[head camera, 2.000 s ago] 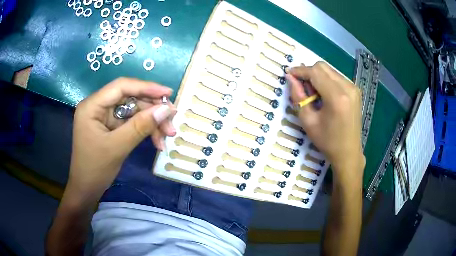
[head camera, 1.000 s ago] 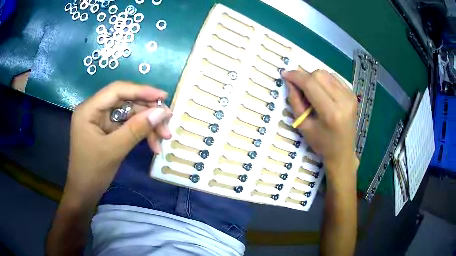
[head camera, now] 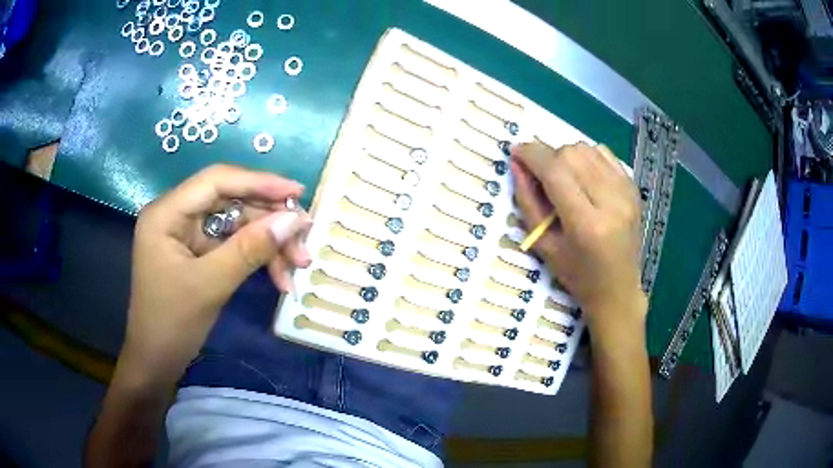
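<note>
The white slotted tray (head camera: 365, 196) has four columns of keyhole-shaped slots, many with a small dark or silver round part at one end. My left hand (head camera: 215, 247) is left of the tray, with several silver rings (head camera: 222, 220) in the palm and a tiny metal piece between thumb and forefinger. My right hand (head camera: 580, 224) is over the upper right of the tray, its fingertips at a part in the second column. It holds a slim yellow stick tool (head camera: 539, 232), whose other end is hidden by the hand.
A loose pile of silver rings (head camera: 212, 87) lies on the green bench (head camera: 100, 101) at upper left. Metal strip fixtures (head camera: 650, 183) lie right of the tray. White slotted boards (head camera: 756, 265) and a blue bin (head camera: 808, 256) are at far right.
The tray and rings appear slightly lower in the picture. The yellow tool has tilted in my right hand, which stays at the second column. My left hand keeps its grip.
</note>
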